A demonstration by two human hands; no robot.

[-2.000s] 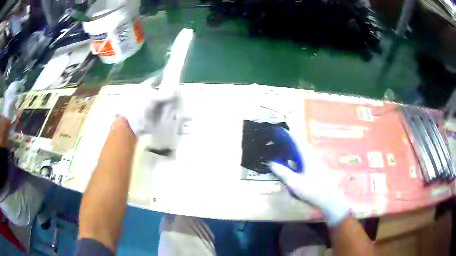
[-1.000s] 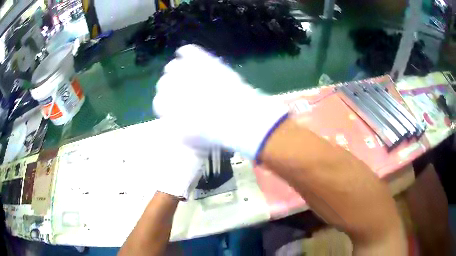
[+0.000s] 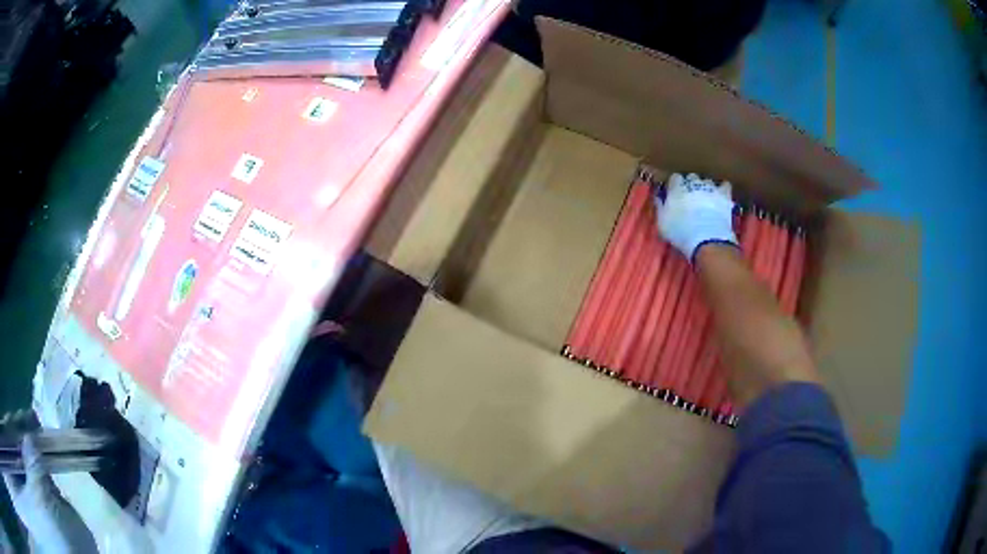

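Red rods [image 3: 628, 308] with dark tips lie side by side in an open brown carton [image 3: 520, 395]. My right hand [image 3: 698, 214], in a white glove, is on the rods near their upper ends; its fingertips are partly hidden, so I cannot tell whether it grips a rod. My left hand [image 3: 49, 509], gloved and cut off by the lower left edge, holds a small bundle of metal tubes [image 3: 74, 446]. The tubes are blurred and stand over a black pad [image 3: 117, 433] on the bench.
Silver metal tubes [image 3: 303, 38] with black end fittings lie in a row at the bench's far end. The bench [image 3: 206, 271] has a pink-red printed sheet. Carton flaps stand out around the box, above a blue floor [image 3: 785, 87]. A green surface is at the left.
The view has swung right and down to the carton. My right hand has gone from beside my left hand over the pad to the red rods. My left hand stays at the pad.
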